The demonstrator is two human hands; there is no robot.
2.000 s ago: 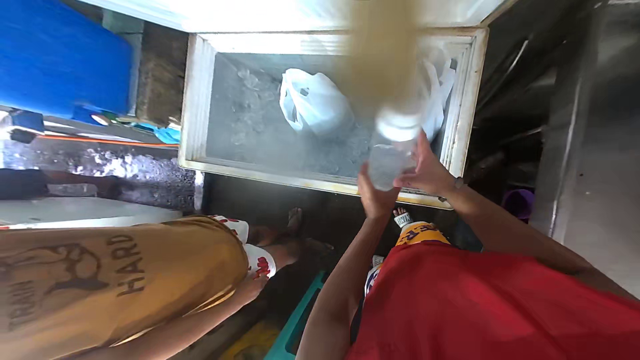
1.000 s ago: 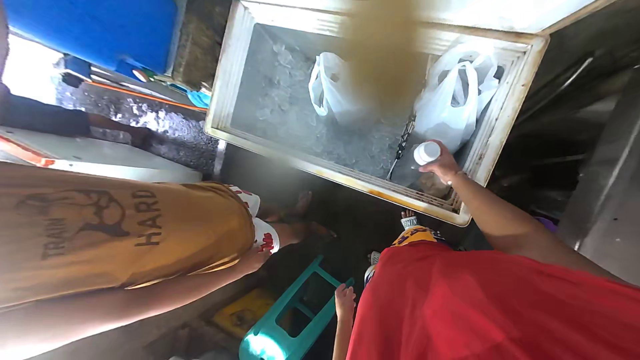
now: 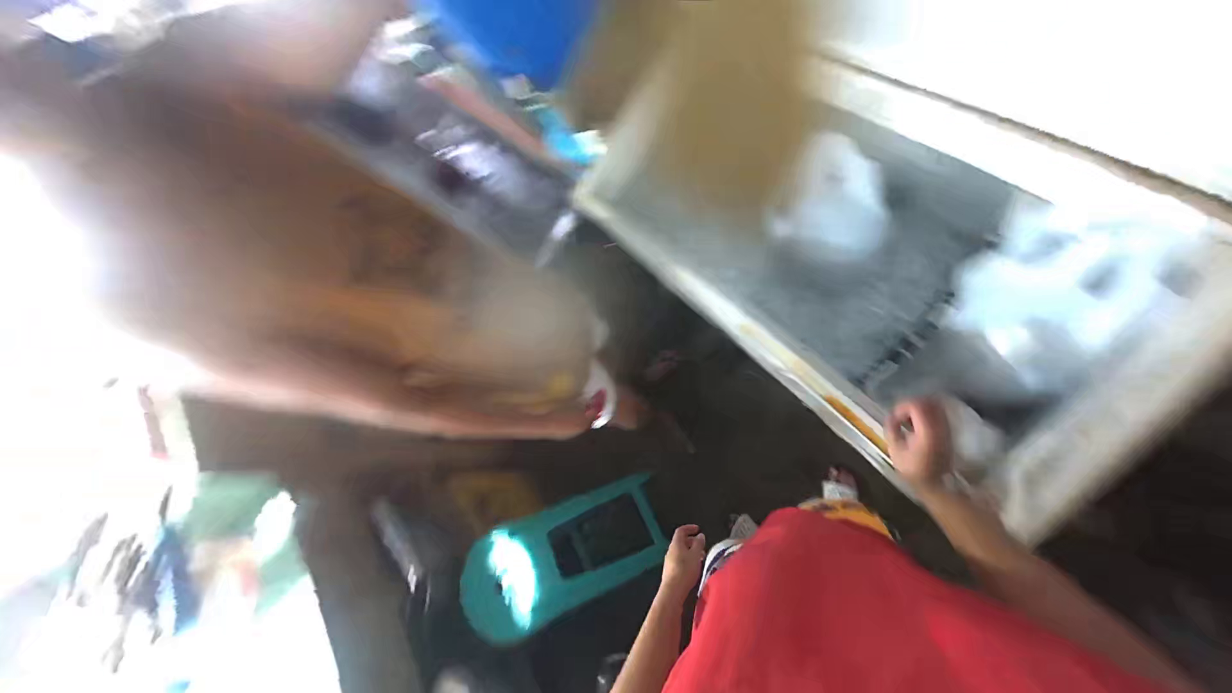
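Note:
My right hand is at the near rim of a white chest freezer, its fingers curled. A blurred whitish object lies just beyond it; whether the hand holds it cannot be told. White plastic bags lie inside on the right, and another white bag is farther left, over a grey icy surface. My left hand hangs low beside my red shirt, near a green plastic stool. Its fingers are loosely bent and nothing shows in it. Blur hides finer detail.
A person in a brown shirt stands close on the left, strongly blurred. The stool is on the dark floor between us. A blue object is at the top, beside the freezer's far left corner. A yellow-brown blur covers part of the freezer.
Both hands were around a clear container with a white lid; then my right hand alone held a white-capped one at the freezer's rim. My left hand has dropped to my side. The view has swung left.

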